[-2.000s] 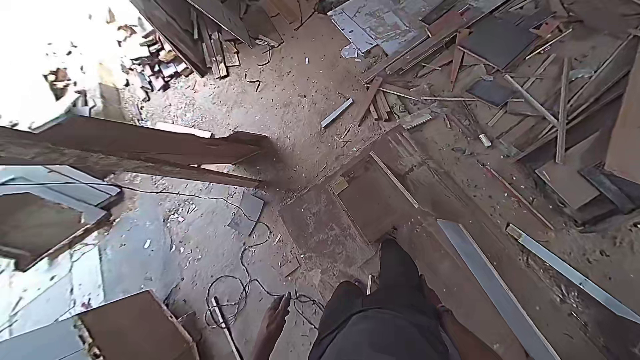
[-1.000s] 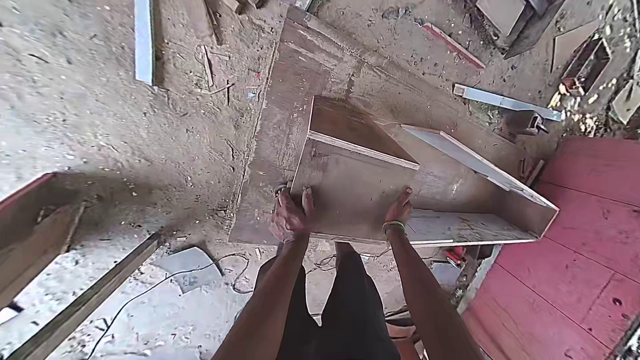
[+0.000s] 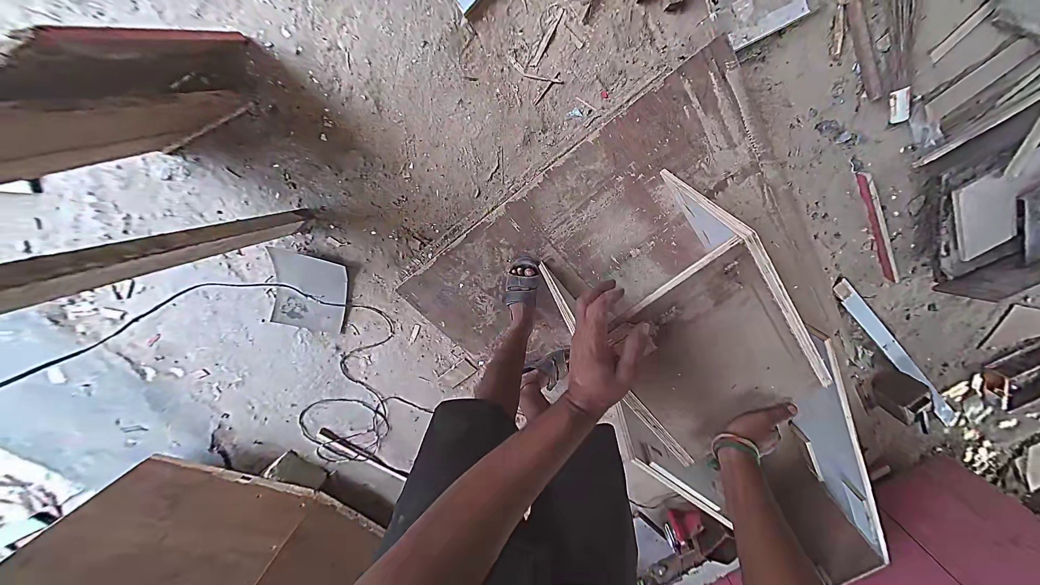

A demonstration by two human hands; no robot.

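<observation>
An open wooden box frame of thin plywood panels [image 3: 786, 309] stands at the right of centre, partly over a worn plywood sheet [image 3: 601, 179] on the ground. My left hand [image 3: 601, 353] is at the frame's near left side, its fingers spread by a panel edge; whether it grips that edge is unclear. Lower right, my right hand [image 3: 756, 426] reaches inside the frame near a broad brown panel, thumb pointing right; its fingers are partly hidden, so its hold cannot be told.
A black cable [image 3: 357, 349] coils on the dusty floor at left. Wooden boards [image 3: 146, 252] jut in from the left edge. A brown panel [image 3: 195, 520] lies lower left, a pink surface [image 3: 951, 520] lower right. Wood scraps [image 3: 983, 219] are piled at right.
The view has turned. Both hands were lying on a flat panel of the frame one second ago; now the frame shows at another angle, with my left hand at its side.
</observation>
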